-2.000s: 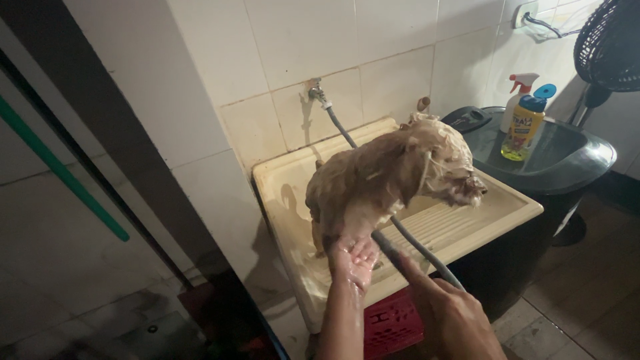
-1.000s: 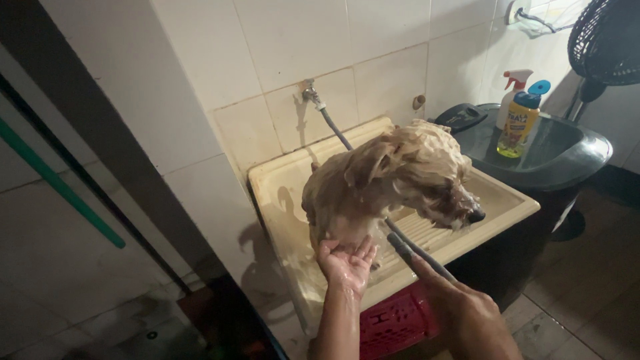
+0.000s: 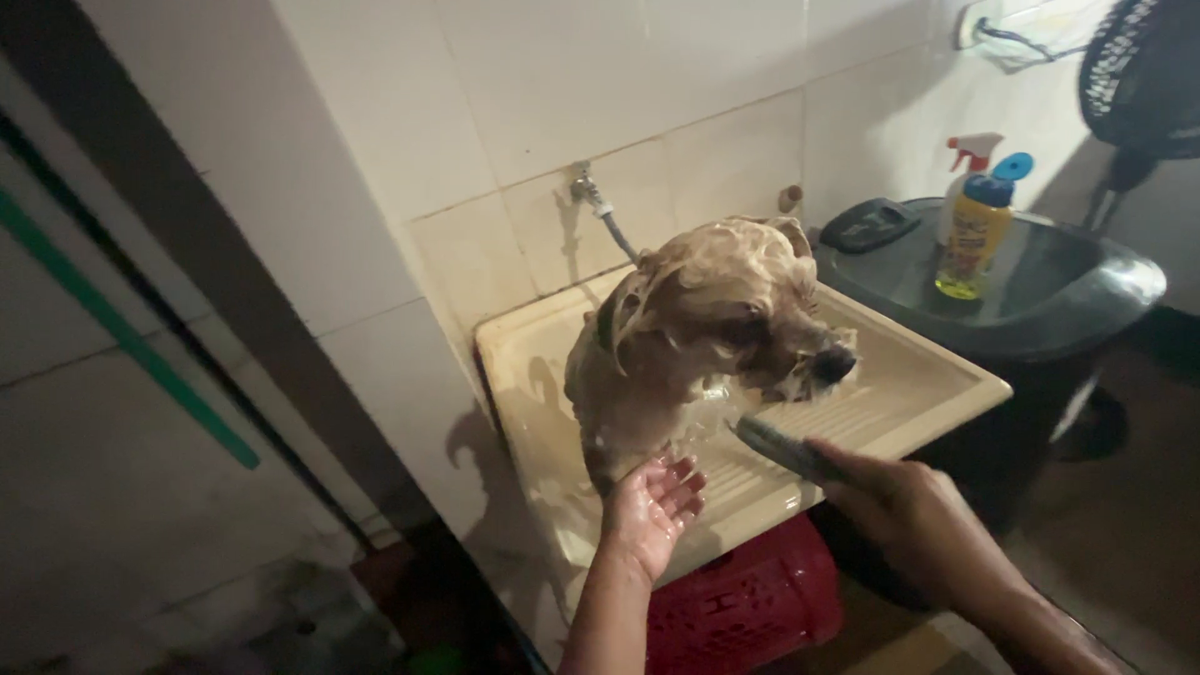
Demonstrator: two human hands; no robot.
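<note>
A wet, light-furred dog [image 3: 712,300] with lather on its head sits upright in a cream laundry sink [image 3: 919,403], its muzzle turned right. My left hand [image 3: 652,506] is palm up with fingers apart against the dog's lower chest, holding nothing. In my right hand [image 3: 881,497] is a grey hose [image 3: 773,445], its end pointing at the dog's chest, where water splashes. A hose runs from the wall tap [image 3: 586,183] down behind the dog; its middle stretch is hidden.
A dark lidded bin [image 3: 1022,328] stands right of the sink, bearing a yellow bottle with its blue cap up [image 3: 975,234], a spray bottle [image 3: 952,202] and a dark brush-like object [image 3: 867,225]. A black fan [image 3: 1148,80] is behind. A red plastic basket [image 3: 750,600] sits under the sink.
The dog's head has risen and its face shows more. The hose end in my right hand, which was close beside my left hand, is now farther right of it.
</note>
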